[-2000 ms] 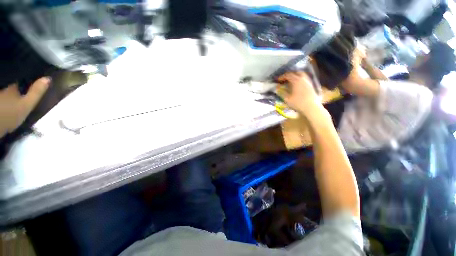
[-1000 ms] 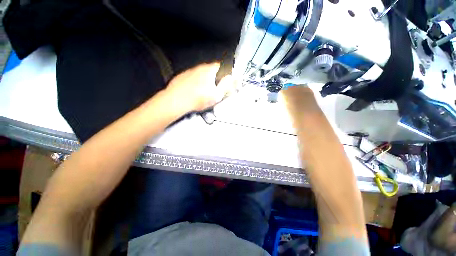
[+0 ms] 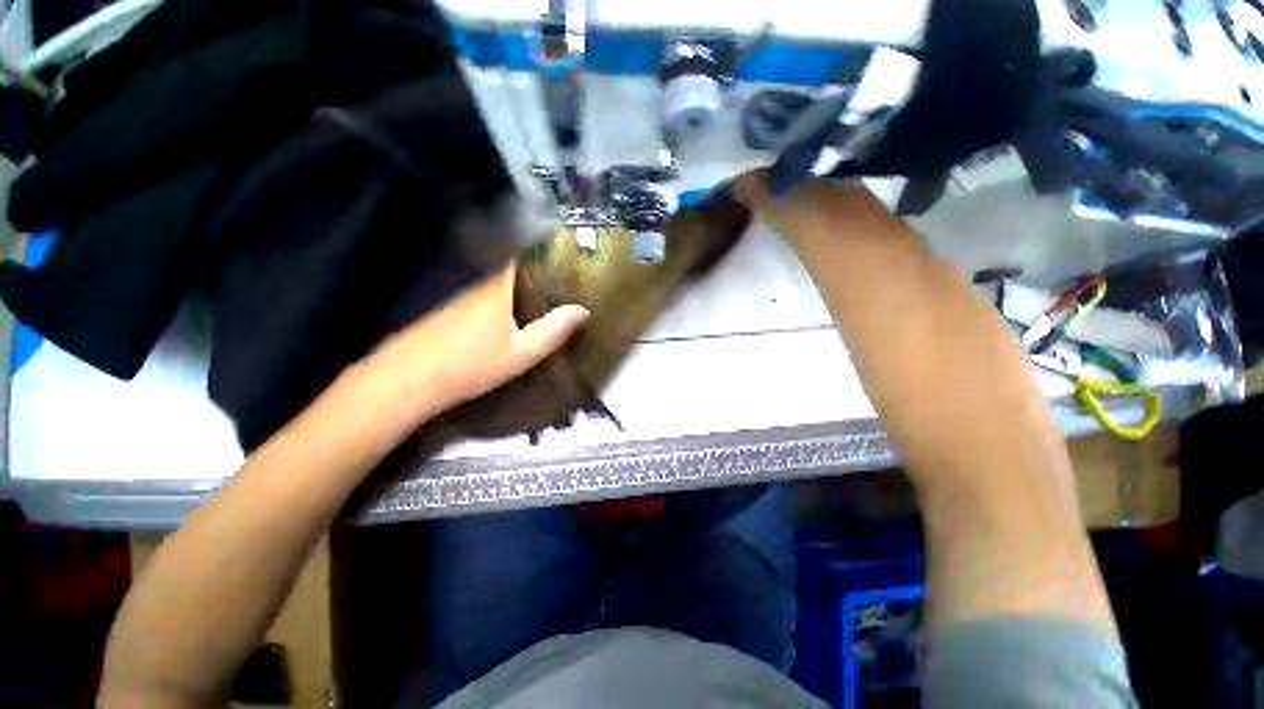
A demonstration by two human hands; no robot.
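The black garment (image 3: 333, 236) lies bunched on the left of the white table. A brown panel (image 3: 603, 284) passes under the presser foot and needle (image 3: 588, 229) of the sewing machine (image 3: 818, 49). My left hand (image 3: 520, 326) lies on the fabric just left of and below the needle, thumb apart; its fingertips are hidden in the cloth. My right hand (image 3: 797, 201) is behind the needle area at the right, at the upper end of the brown panel. Its fingers are partly hidden by the machine and black cloth, so its hold is unclear.
Scissors with a yellow loop (image 3: 1120, 409) and red-yellow snips (image 3: 1067, 312) lie on the table's right side, beside clear plastic (image 3: 1178, 326). Black cloth (image 3: 970, 97) hangs on the machine. A ruler tape (image 3: 624, 475) runs along the front edge. A blue crate (image 3: 866, 609) is below.
The brown panel now spreads under the needle towards the front edge. My left hand has moved down beside it. My right hand has reached to the panel's upper end. The view has shifted.
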